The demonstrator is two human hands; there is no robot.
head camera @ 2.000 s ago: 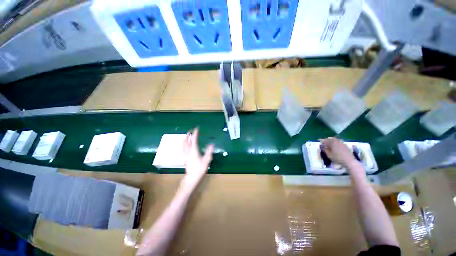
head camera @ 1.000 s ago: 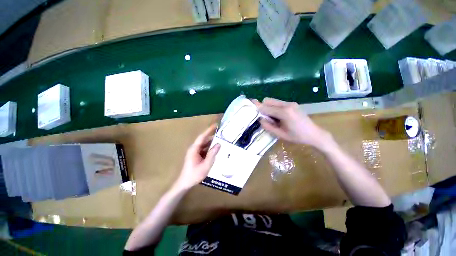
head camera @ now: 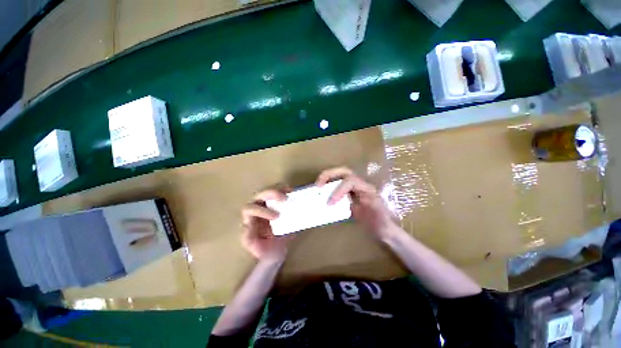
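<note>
A white box [head camera: 310, 209] is held low over the cardboard-covered ledge, close to my body, with a long white face towards me. My left hand [head camera: 264, 224] grips its left end. My right hand [head camera: 359, 202] grips its right end, fingers over the top edge. The box face is overexposed, so no print or opening can be told. A row of overlapping grey-white sleeves [head camera: 75, 248] lies on the ledge at left, with a picture on the end one.
An open white tray with a dark item [head camera: 468, 73] sits on the green belt [head camera: 272, 88] at right. Finished white boxes [head camera: 139, 132] stand on the belt at left. A drink can [head camera: 564, 143] lies at the ledge's right. Pale pointed cards [head camera: 347, 22] stand at the top.
The sleeve and tray, tilted with the dark item showing, are now a white box turned long side on and held lower. Both hands have moved to its ends. The view has shifted.
</note>
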